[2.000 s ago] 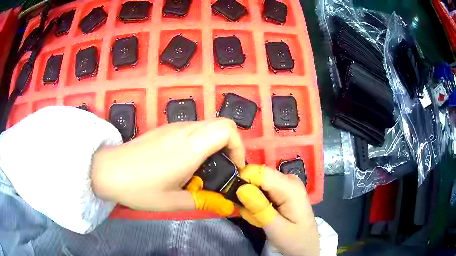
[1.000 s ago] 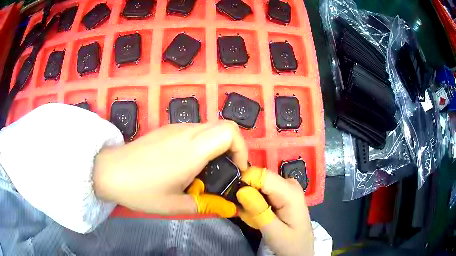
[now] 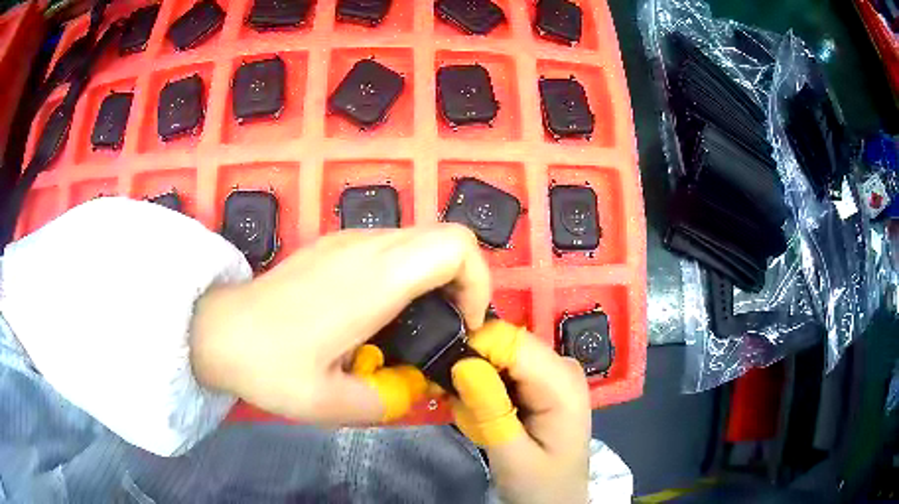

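Note:
A black watch body [image 3: 426,330] is held back side up over the front of the red-orange compartment tray [image 3: 422,153]. My left hand [image 3: 330,325] grips it from the left, with yellow-orange finger cots on its lower fingertips. My right hand [image 3: 522,399], also with finger cots, pinches a black watch strap [image 3: 451,370] at the body's lower right edge. Part of the strap shows below my right hand. The joint between strap and body is mostly hidden by fingertips. Loose watch bodies, such as one at the right [image 3: 575,218], lie in the tray pockets.
Right of the tray lies a thick black strap bundle [image 3: 725,187] in clear plastic bags [image 3: 828,266]. Small blue, red and white items [image 3: 875,187] lie at the far right. Long black strips [image 3: 61,108] cross the tray's left edge.
Both hands keep hold of the watch body and strap. My right fingers have shifted slightly left and down at the joint. The tray appears a little further right in view.

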